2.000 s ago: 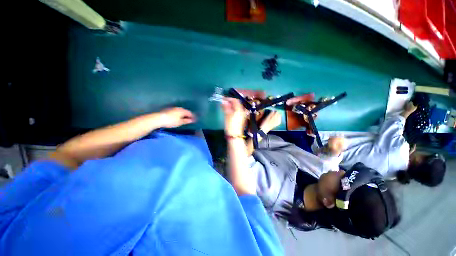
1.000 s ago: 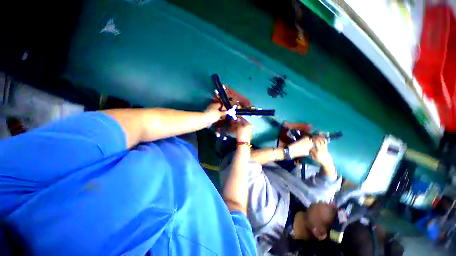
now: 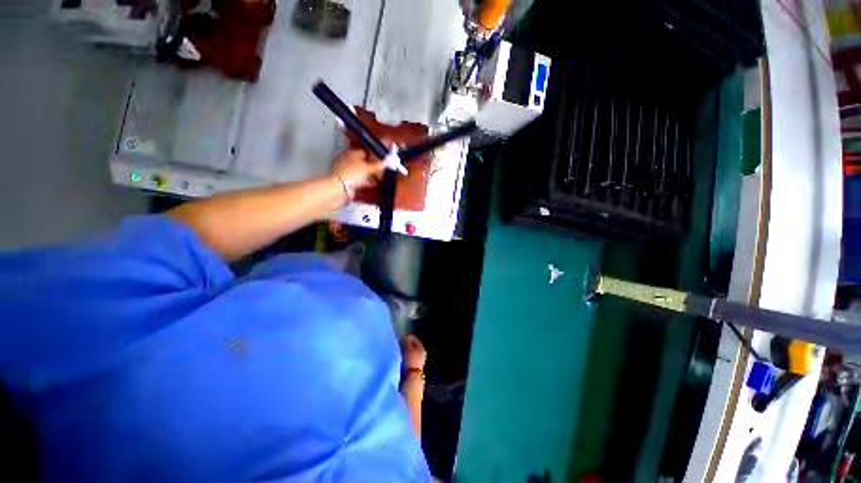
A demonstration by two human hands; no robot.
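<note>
My left hand (image 3: 356, 173) holds a black three-legged base (image 3: 432, 143) near its silver-white hub (image 3: 393, 160). The base is over a reddish-brown fixture plate (image 3: 408, 192) on the white machine table. One leg points to the upper left, one to the upper right and one down past the table's front edge. Whether the base touches the plate cannot be told. My right hand (image 3: 413, 353) is low beside my body, small and blurred, away from the base; its fingers are unclear.
A second reddish-brown plate (image 3: 241, 38) is at the table's upper left. A white box with a blue display (image 3: 514, 92) stands right of the base, beside stacked black slotted trays (image 3: 623, 141). A loose hub bracket (image 3: 554, 274) lies on the green mat (image 3: 514, 377). A bar (image 3: 651, 294) crosses the mat's right.
The view has turned from the coworkers' bench to the machine table. The base, earlier between both hands at the bench, is now in my left hand over the plate. My right hand is off it.
</note>
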